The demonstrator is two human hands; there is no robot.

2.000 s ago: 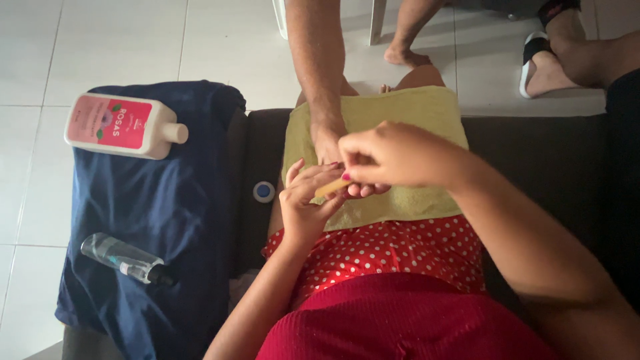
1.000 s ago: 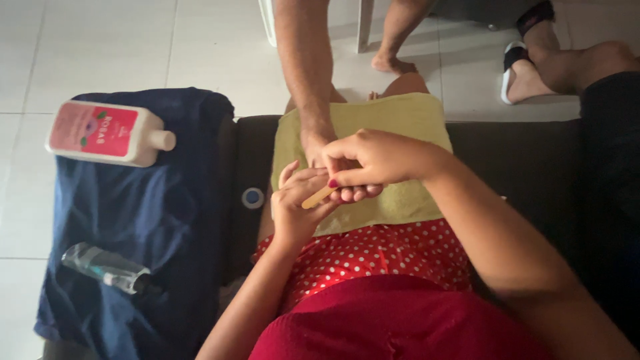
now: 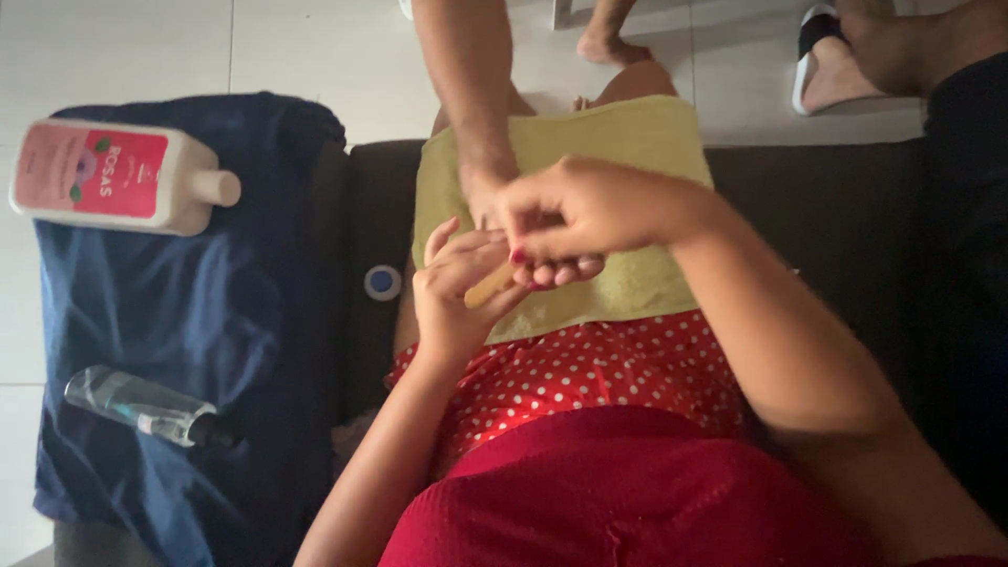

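Observation:
Above a yellow towel (image 3: 630,142) on my lap, my left hand (image 3: 465,276) holds the fingers of another person's foot-side-reaching hand (image 3: 488,197), with a flat yellow-orange stick, perhaps a nail file (image 3: 488,285), between my thumb and fingers. My right hand (image 3: 591,209) is just above and to the right, its thumb and index finger pinched near the other person's fingertips. Whether it grips the stick's far end is hidden. The other person's arm comes down from the top of the view.
A white bottle with a pink label (image 3: 118,177) and a clear bottle with a black cap (image 3: 146,405) lie on a dark blue cloth (image 3: 181,315) at left. A round white and blue thing (image 3: 383,282) rests on the dark seat (image 3: 795,197). Other people's legs are beyond.
The hands stay together over the towel, with only small movements of my right hand. The bottles have not moved on the cloth.

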